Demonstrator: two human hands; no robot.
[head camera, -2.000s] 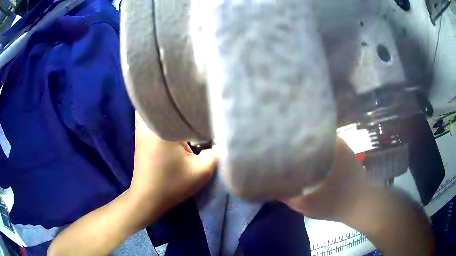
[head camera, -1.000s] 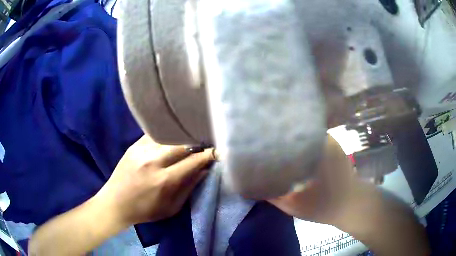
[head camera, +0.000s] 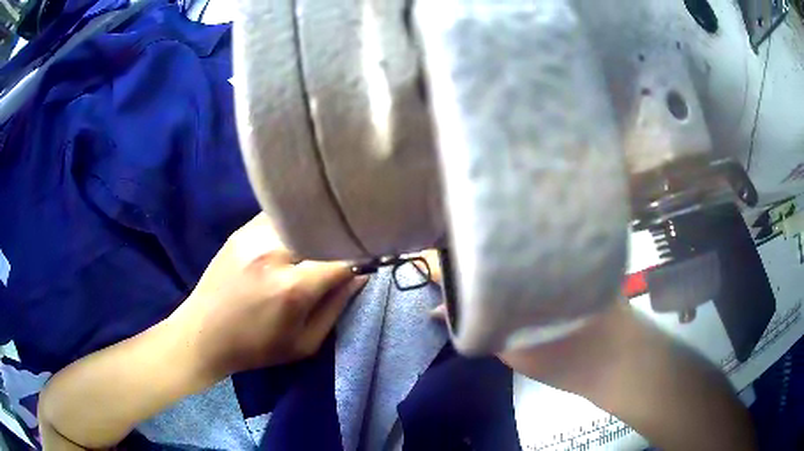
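Note:
A light grey-blue fabric panel (head camera: 383, 339) with a thin dark seam line runs towards me from below the sewing machine head (head camera: 529, 158). Navy fabric (head camera: 463, 405) lies on both sides of it. A small wire loop (head camera: 412, 274) shows at the head's lower edge. My left hand (head camera: 273, 295) is left of the loop, its fingertips on the pale panel's edge at the machine. My right hand (head camera: 551, 348) is mostly hidden behind the head; a fingertip shows by the panel right of the loop. The needle is hidden.
A large navy fabric heap (head camera: 115, 176) lies on the left. Ribbed tension knobs (head camera: 683, 282) are on the right, beside a dark slab (head camera: 740, 273). A printed ruler scale (head camera: 608, 436) runs along the white table's front edge.
The machine head appears further right in view, and the wire loop and more of the pale panel now show. My left fingertips have drawn back slightly left from the loop.

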